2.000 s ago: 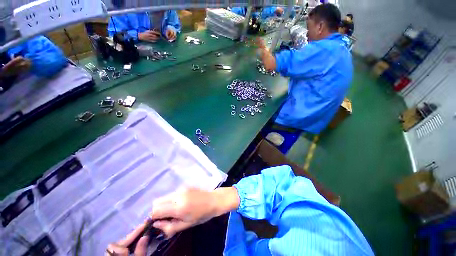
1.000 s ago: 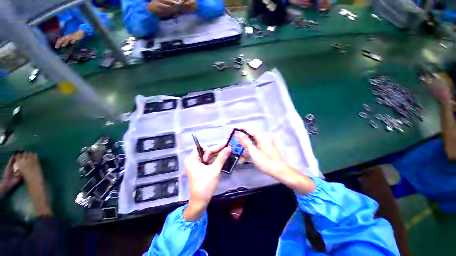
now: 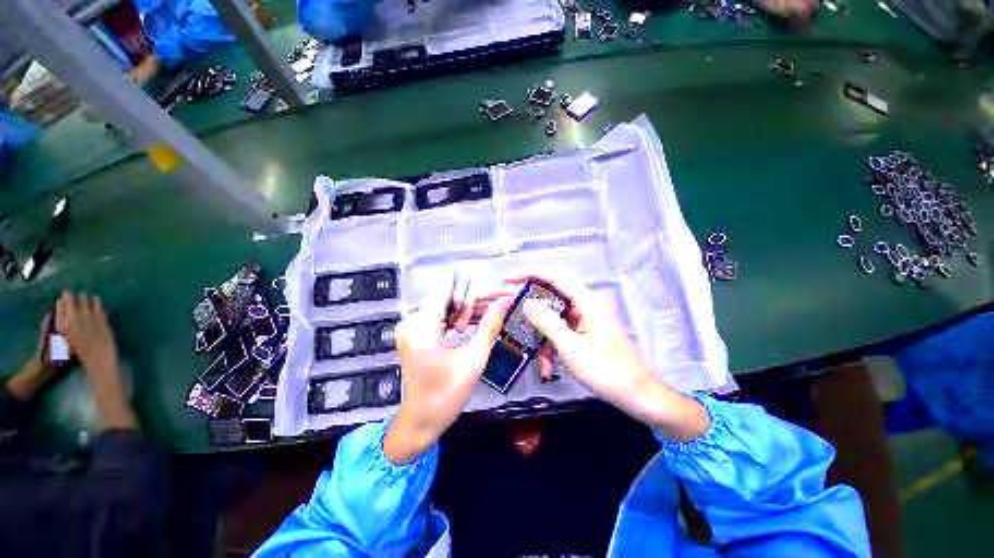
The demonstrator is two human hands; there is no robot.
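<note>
My left hand and my right hand hold one black phone housing between them over the front part of the tray. A dark glossy square with a pale edge shows at its lower end, and a light patterned part shows at its upper end under my fingers. A thin tool, apparently tweezers, sticks up from my left hand. The white lined tray has black housings in its left pockets and two along the back.
A heap of dark units with silver edges lies left of the tray. Small silver rings lie far right. Loose parts lie beyond the tray. A grey post slants at upper left. Another person's hands are at far left.
The view has swung left and down from the right-hand side to the tray. My hands still hold the housing, whose bright blue area no longer shows and whose dark square is now more exposed.
</note>
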